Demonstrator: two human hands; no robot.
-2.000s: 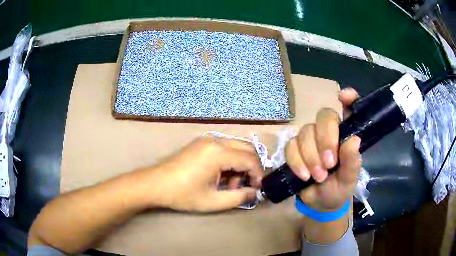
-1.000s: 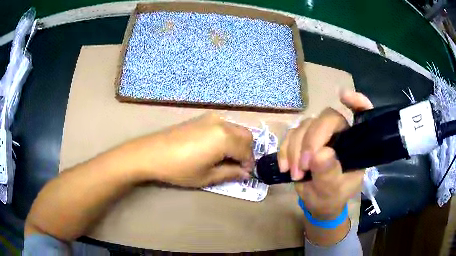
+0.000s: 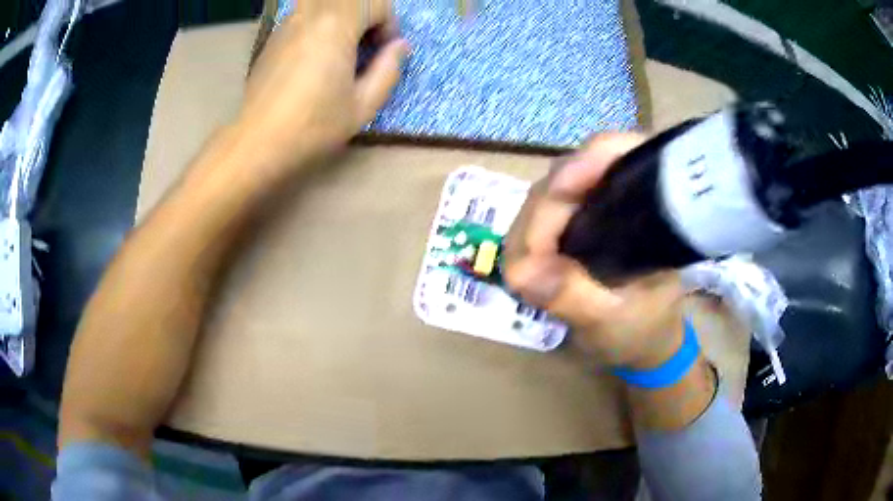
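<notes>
A white socket housing (image 3: 482, 313) lies open side up on the cardboard mat (image 3: 313, 372), with a green circuit board (image 3: 470, 238) bearing a yellow block inside it. My right hand (image 3: 597, 245), with a blue wristband, is closed around the black electric screwdriver (image 3: 636, 215) over the housing's right side; the driver's tip is hidden. My left hand (image 3: 328, 73) is over the left part of the screw tray (image 3: 509, 147), which is full of tiny silvery-blue screws (image 3: 519, 78). Its fingers are blurred and partly cut off by the top edge; whether they hold screws cannot be seen.
Bagged white units (image 3: 15, 264) lie at the far left. A plastic-bagged cord with a plug (image 3: 749, 294) lies right of the mat, and more bagged pieces (image 3: 871, 235) are at the far right. The green conveyor's pale edging (image 3: 734, 24) curves along the top right.
My left hand has moved from the housing up to the screw tray, uncovering the circuit board. The driver has lifted and tilted in my right hand. The view has shifted, so the tray sits higher.
</notes>
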